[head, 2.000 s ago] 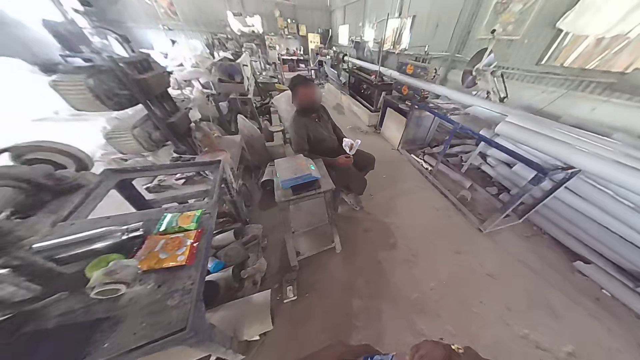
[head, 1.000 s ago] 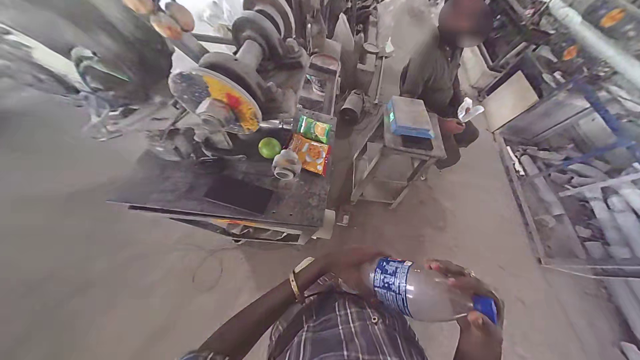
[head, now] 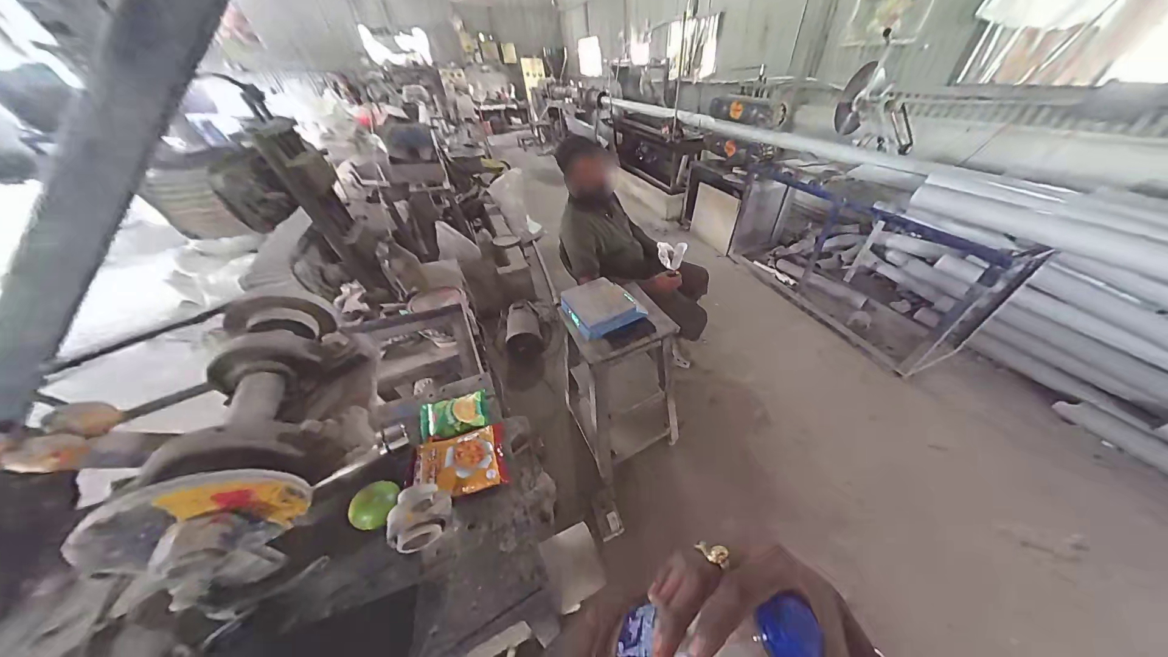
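At the bottom edge of the view, my right hand (head: 739,584), with a gold-coloured ring, curls over a plastic bottle with a blue cap (head: 789,625) and a blue label. Part of my left hand (head: 598,630) shows at the label end of the bottle; most of it is cut off by the frame. The bottle lies sideways between the hands. On the dark workbench to the left are a green packet (head: 454,415), an orange packet (head: 461,461), a round green object (head: 373,505) and a pale ring-shaped part (head: 420,518).
A person (head: 602,228) sits beyond a small metal stand (head: 630,342) bearing a blue-and-grey box (head: 602,308). A machine with round wheels (head: 255,392) stands at left. Long pale pipes (head: 1049,265) and a blue metal frame (head: 958,233) line the right side.
The view has swung up from the bottle and my forearms, so the bottle now shows only at the bottom edge. The seated person stays in place.
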